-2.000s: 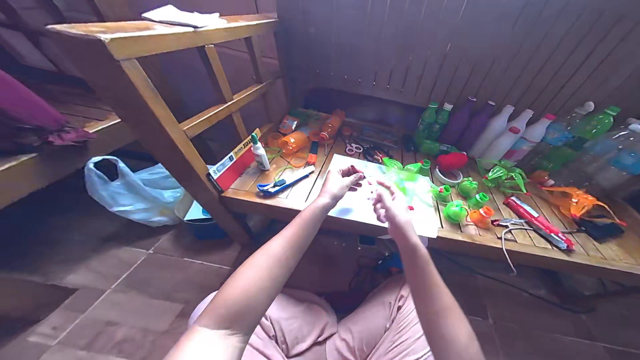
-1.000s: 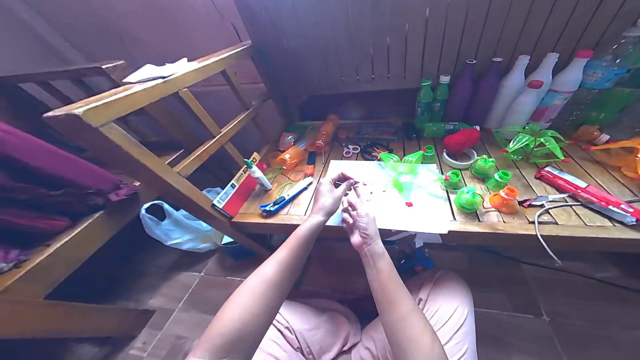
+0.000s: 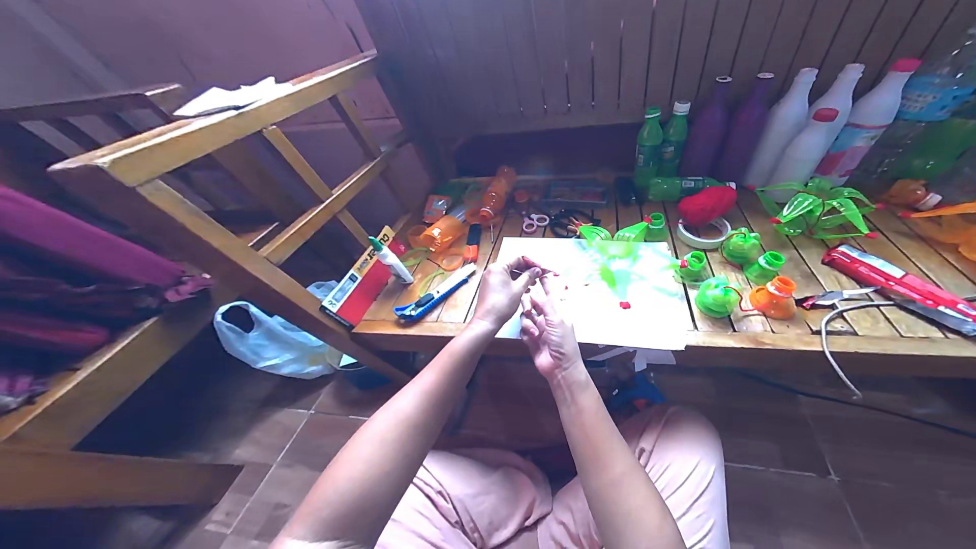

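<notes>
Over the left part of a white sheet of paper, my left hand pinches a tiny, thin reddish piece between thumb and fingertips. My right hand is close beside it, its raised fingertips near the same piece; whether they also grip it is unclear. Green cut plastic petals lie on the paper, washed out by glare, with a small red bit below them. A blue utility knife rests left of my hands. Green bottle necks and an orange bottle neck stand to the right.
A small white bottle with a green cap leans by a cutter box. Behind are scissors, red yarn on a tape roll, and purple bottles. Pliers and a red packet lie right; a wooden armrest rises left.
My hands stay close together over the paper, and the fingers of my right hand have shifted slightly. The view has moved closer to the bench.
</notes>
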